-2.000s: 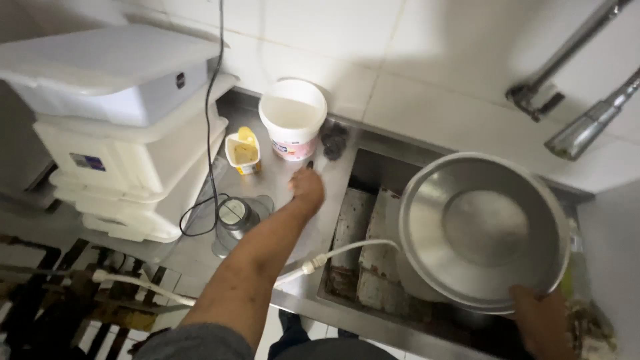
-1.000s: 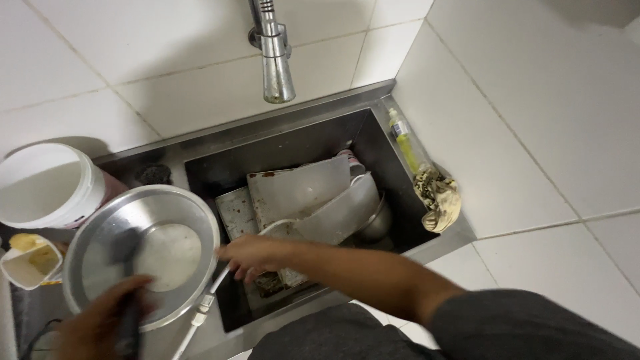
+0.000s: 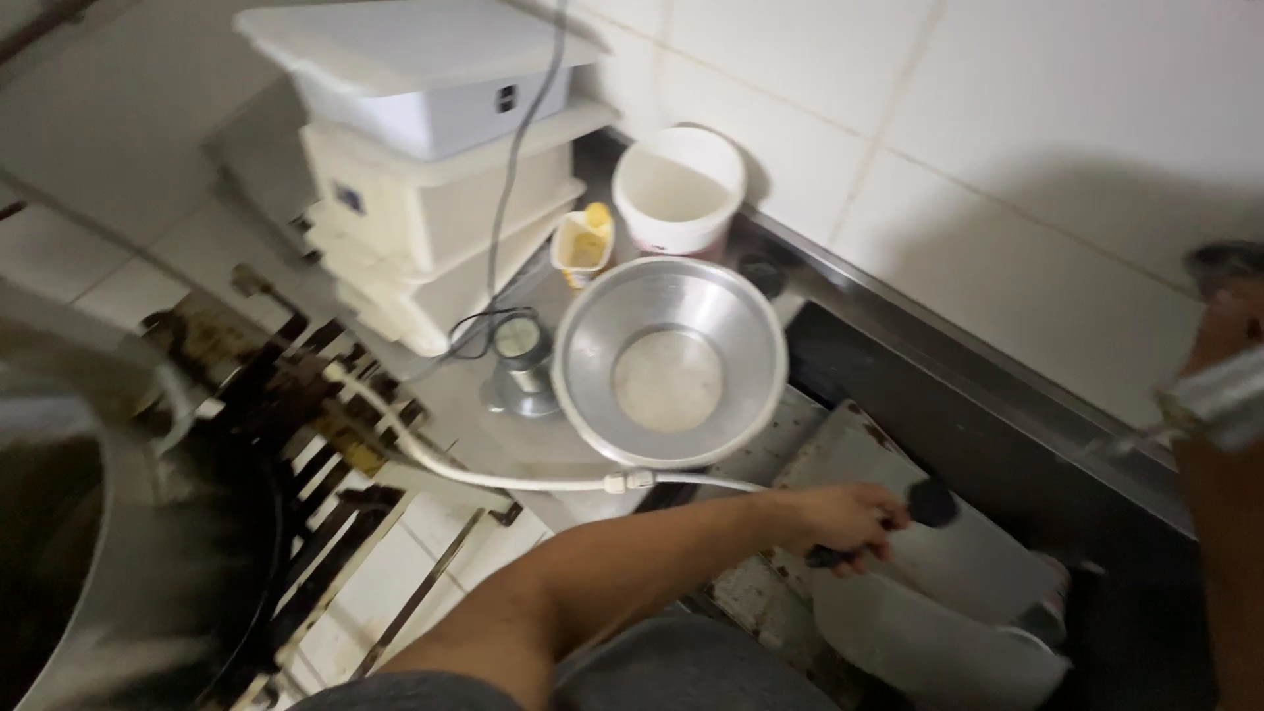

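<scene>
My left hand [image 3: 844, 523] is closed on a dark-handled tool with a round black head [image 3: 931, 503], above trays and a pale plastic piece [image 3: 928, 642] in the sink [image 3: 1106, 504]. At the right edge my right hand [image 3: 1234, 321], blurred and partly cut off, is raised by the tap [image 3: 1224, 395]; its grip cannot be made out. A wide metal bowl [image 3: 670, 363] rests on the counter left of the sink, and a white hose [image 3: 533, 483] runs in front of it.
Behind the bowl stand a white bucket [image 3: 679, 188] and a small tub with yellow contents [image 3: 583, 245]. Stacked plastic containers [image 3: 375, 188], a corded appliance [image 3: 523, 360], a burner frame [image 3: 326, 434] and a large metal pot [image 3: 89, 494] are to the left.
My left hand has moved from over the bowl to over the sink with the dark tool. My right hand has gone from the sink up to the tap. The view has swung left.
</scene>
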